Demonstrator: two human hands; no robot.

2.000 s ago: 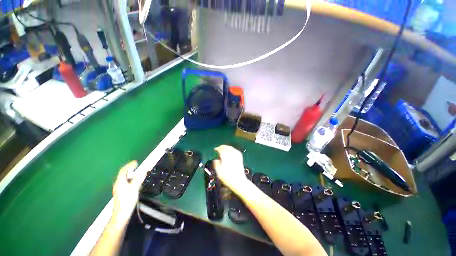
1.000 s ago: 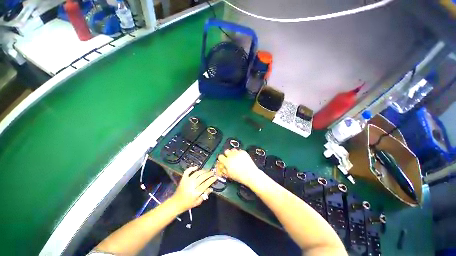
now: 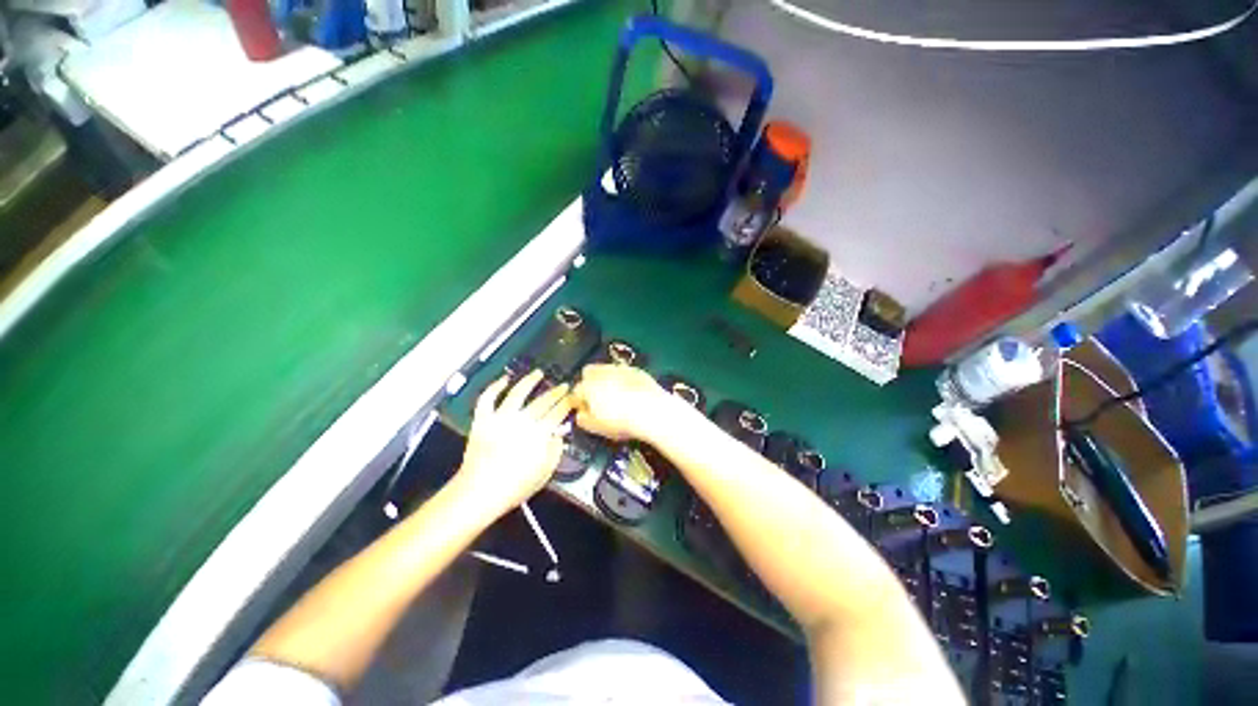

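Note:
Black housings with brass collars lie in a row along the front edge of the green bench [image 3: 690, 324]. My left hand [image 3: 513, 439] and my right hand [image 3: 617, 403] meet over a housing near the row's left end, fingertips close together. The fingers cover what they work on, so I cannot tell what is between them. Just right of them, an open housing [image 3: 628, 486] shows yellowish and silvery parts inside. More housings [image 3: 927, 545] run to the right, partly behind my right forearm.
A blue fan [image 3: 673, 159] stands at the back left. A small box of dark pieces [image 3: 784, 270], a speckled tray [image 3: 844, 326] and a red bottle [image 3: 977, 310] stand by the wall. A carton [image 3: 1035, 462] holds a dark screwdriver [image 3: 1120, 499]. A green side surface [image 3: 317, 262] lies left.
Both hands have moved from the third housing to one further left in the row. The uncovered housing now shows yellowish parts. The camera view has also shifted.

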